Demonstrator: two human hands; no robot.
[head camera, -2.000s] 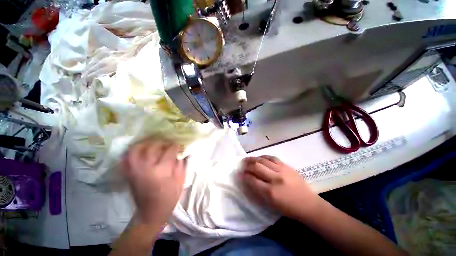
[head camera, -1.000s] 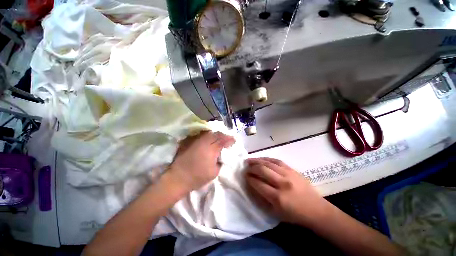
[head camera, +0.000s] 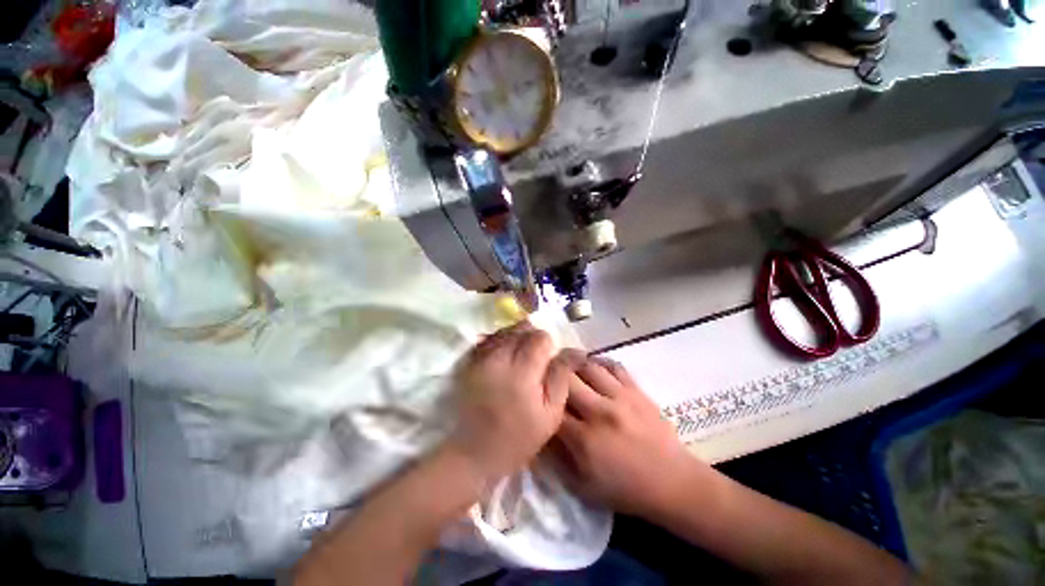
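Pale cream-white cloth (head camera: 332, 309) lies in a large heap left of the needle and runs under both hands. My left hand (head camera: 510, 395) is bare, with fingers bent down on the cloth just in front of the needle area. My right hand (head camera: 607, 429) is bare and touches it on the right, its fingers also curled on the cloth. The fingertips and the cloth edge between them are partly hidden. The presser foot area (head camera: 567, 286) of the grey-white sewing machine (head camera: 710, 160) is just beyond the fingers. A bright curved metal strip (head camera: 499, 223) hangs beside it.
Dark red-handled scissors (head camera: 816, 298) lie under the machine arm. A printed ruler (head camera: 802, 372) runs along the table's front edge. A gold-rimmed dial (head camera: 504, 92) and green column (head camera: 424, 40) are at the needle end. A purple box (head camera: 40, 429) is far left, a blue crate (head camera: 888, 486) lower right.
My left hand lifted off its blurred place on the left cloth and came to the needle area. My right hand moved slightly left to meet it. The cloth on the left has shifted and spread toward the front.
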